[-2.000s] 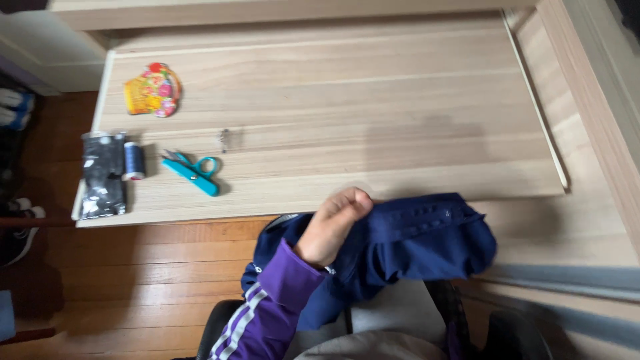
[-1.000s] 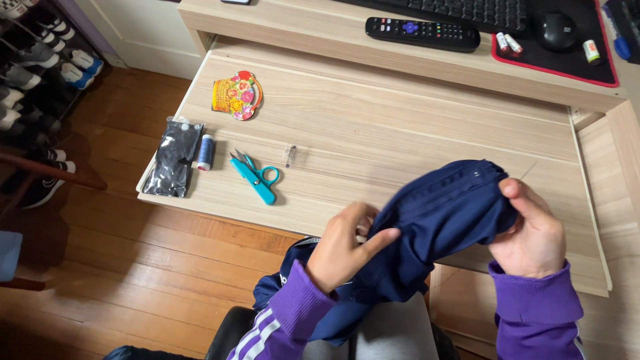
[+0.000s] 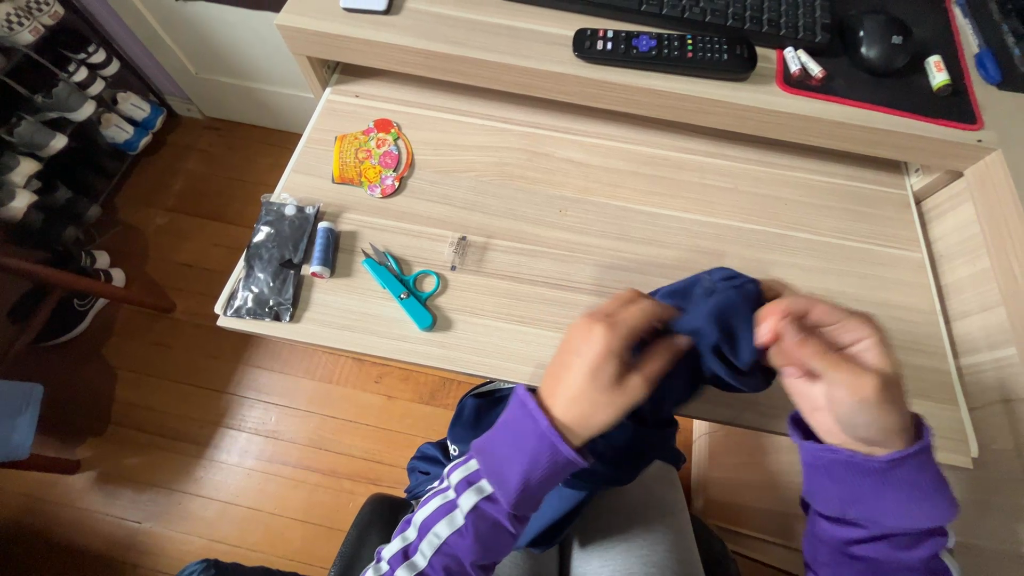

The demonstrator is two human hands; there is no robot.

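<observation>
A navy blue fabric garment point(image 3: 712, 328) is bunched between my hands over the front edge of a pull-out wooden shelf, its lower part hanging onto my lap. My left hand point(image 3: 612, 364) grips it from the left, while my right hand point(image 3: 840, 368) has its fingers pinched at the right end; motion blur hides whether they hold a needle. Teal thread snips point(image 3: 404, 292) lie on the shelf left of my hands. Beside them are a blue thread spool point(image 3: 322, 250), a black plastic packet point(image 3: 272, 260), a small clear packet point(image 3: 458, 252) and a flower-basket-shaped card point(image 3: 374, 158).
On the raised desk behind are a remote control point(image 3: 664, 54), a keyboard point(image 3: 720, 18), a mouse point(image 3: 880, 42) on a red-edged pad, several batteries point(image 3: 938, 74) and a blue pen point(image 3: 986, 64). Shoes point(image 3: 64, 100) stand on a rack at the left, above the wooden floor.
My right hand, out of view two seconds ago, came in at the right by one second ago and has moved closer to my left hand. The fabric is now more bunched. The view has shifted.
</observation>
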